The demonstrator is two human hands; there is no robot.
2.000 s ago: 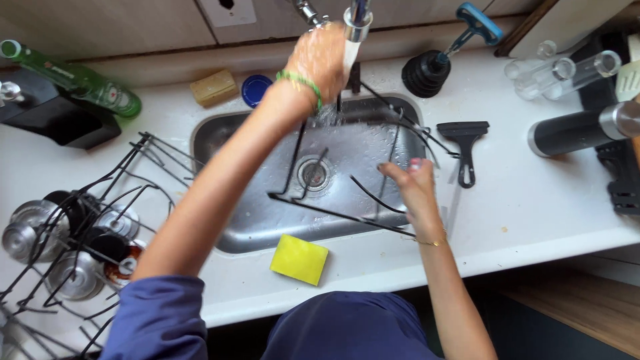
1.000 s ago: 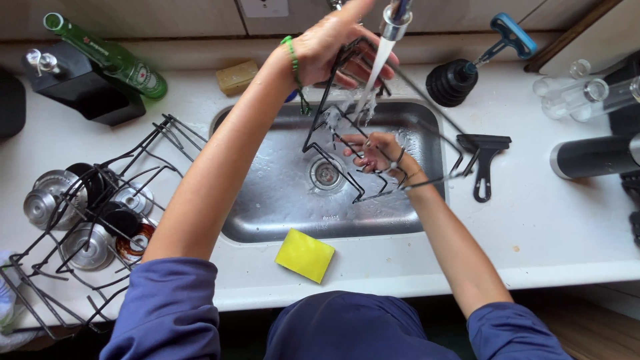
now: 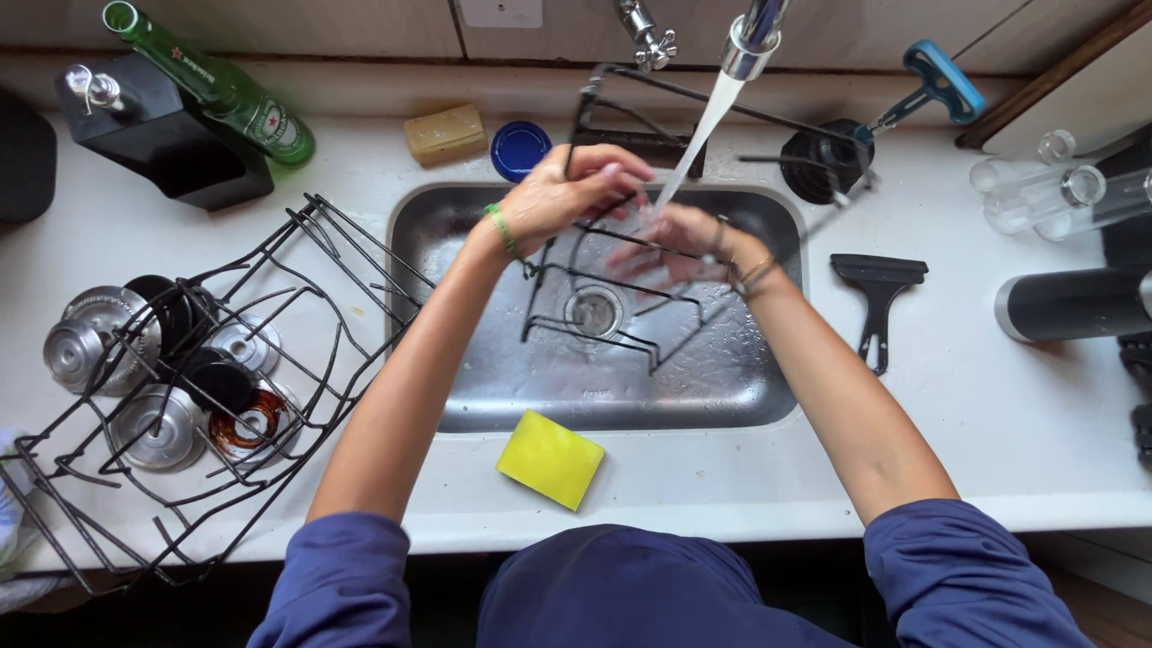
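A black wire stove grate (image 3: 621,337) is held tilted over the stainless steel sink (image 3: 504,396), partly blurred. My left hand (image 3: 571,193), with a green bracelet at the wrist, has its fingers around a bar of the grate's upper left part. My right hand (image 3: 679,247) is blurred among the bars, just below the stream from the faucet (image 3: 751,49); whether it grips a bar is unclear. Water runs down between my hands. A yellow sponge (image 3: 551,460) lies on the counter at the sink's front edge.
More black grates (image 3: 306,360) lie over metal burner parts (image 3: 157,423) at left. Behind the sink are a soap bar (image 3: 445,135), a blue lid (image 3: 520,151) and a plunger (image 3: 823,162). A squeegee (image 3: 877,301), glass tubes (image 3: 1044,193) and a green bottle (image 3: 216,85) stand or lie around.
The grate has been turned and shifted under the water. My right hand has moved up toward the stream, closer to my left hand.
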